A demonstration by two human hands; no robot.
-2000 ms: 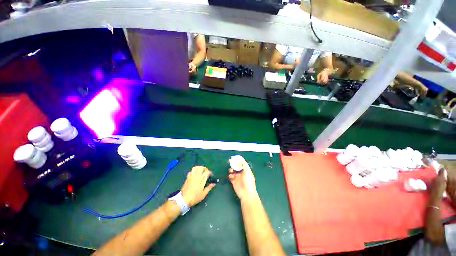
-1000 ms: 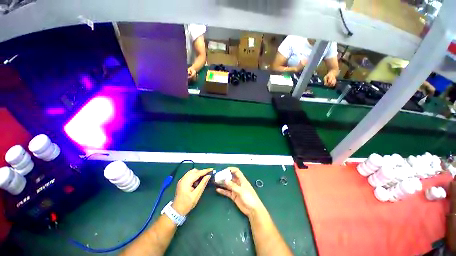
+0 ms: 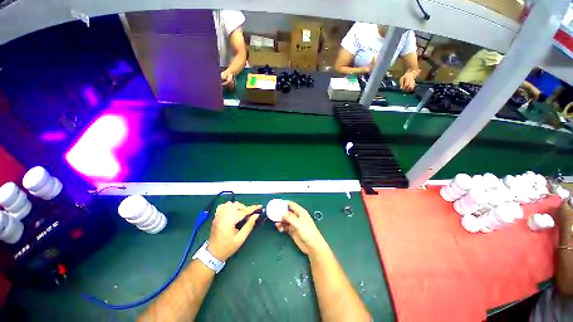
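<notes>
My right hand (image 3: 299, 227) holds a round white unit (image 3: 276, 210) by its right edge, its flat face turned up, above the green bench top. My left hand (image 3: 230, 227), with a white wristwatch, holds the black end of the test lead (image 3: 249, 217) close to the unit's left edge. Whether the plug is in the unit is too small to tell. The blue cable (image 3: 186, 251) curves from the lead down to the left, toward the black tester (image 3: 47, 248) with its red light.
A white stack (image 3: 143, 214) stands left of my hands, with more on the tester. Small rings (image 3: 318, 215) lie right of the unit. A white pile (image 3: 487, 200) lies on the red mat (image 3: 418, 251), near another person's arm. A black ribbed strip (image 3: 371, 151) and slanted post stand beyond.
The unit in my right hand has turned from edge-on to show its round face. Both hands stay close together. The whole view has shifted slightly.
</notes>
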